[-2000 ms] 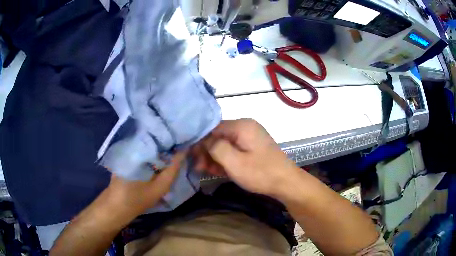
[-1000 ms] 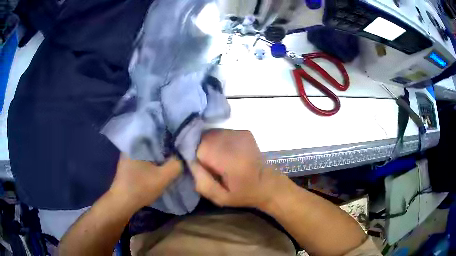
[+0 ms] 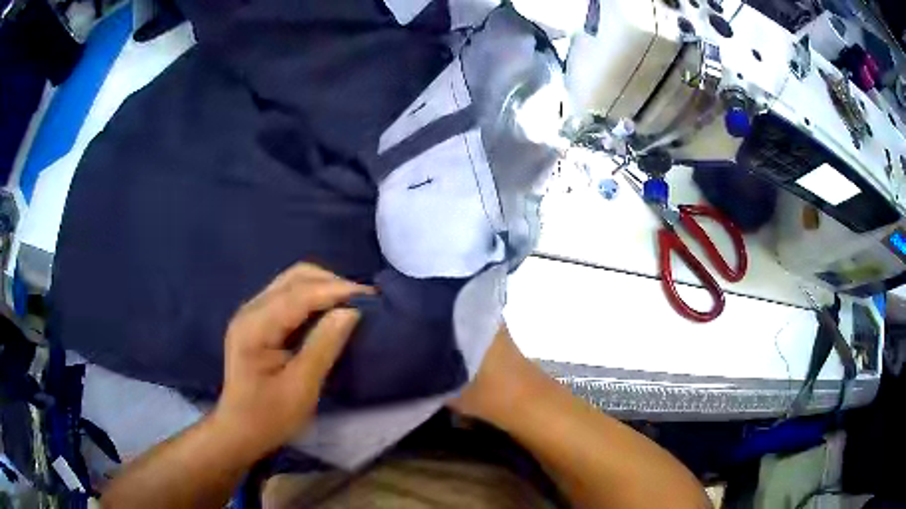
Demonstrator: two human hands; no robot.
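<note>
A large dark navy cloth panel point(image 3: 209, 219) lies spread over the table's left part and its front edge. A pale grey-blue pocket bag point(image 3: 432, 214) with a rounded edge and a narrow dark strip point(image 3: 427, 141) across it lies on the panel. My left hand point(image 3: 288, 348) is over the panel, thumb and forefinger pinching a small dark bit of cloth. My right hand point(image 3: 487, 383) is at the panel's front right edge, under the pale lining; its fingers are hidden by cloth.
The white sewing machine head point(image 3: 636, 60) is at upper right, its needle area brightly lit. Red-handled scissors point(image 3: 695, 263) lie right of it. A measuring tape point(image 3: 656, 398) runs along the front edge. Dark strips point(image 3: 820, 343) hang at the right edge.
The bunched pale lining is now laid flatter, with the pocket bag and dark strip showing. My left hand has moved onto the navy cloth; my right hand has gone under the cloth edge. The view has shifted.
</note>
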